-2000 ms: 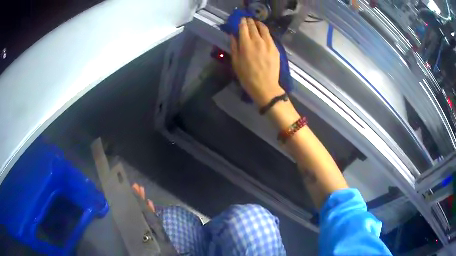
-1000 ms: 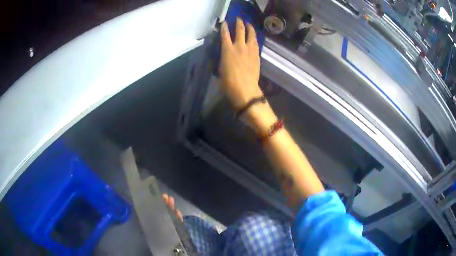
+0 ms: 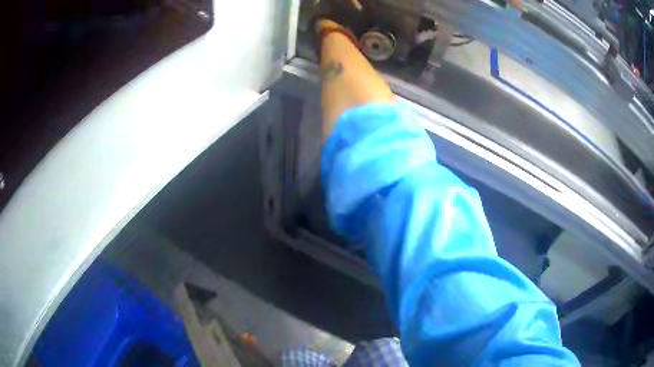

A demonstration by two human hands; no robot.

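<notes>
My right forearm in a light blue sleeve reaches up to the machine's upper left corner. Only the wrist with a red bracelet shows at the top edge; the right hand itself is out of the picture, and no cloth is visible. My left hand (image 3: 249,339) is low, small and blurred. Only its fingertips show, at the edge of a long grey metal plate (image 3: 209,342), which it holds. The aluminium profile frame (image 3: 495,154) runs from the top middle down to the right.
A white curved panel (image 3: 136,122) fills the left side. A blue plastic stool (image 3: 107,315) stands on the floor at bottom left. A round metal wheel (image 3: 377,45) and brackets sit beside my wrist. The pale base plate with blue tape (image 3: 538,93) and conveyor rails lie at upper right.
My right arm has reached further up and in, so the hand and blue cloth have left the view. The stool, plate and left fingers now show lower in the picture.
</notes>
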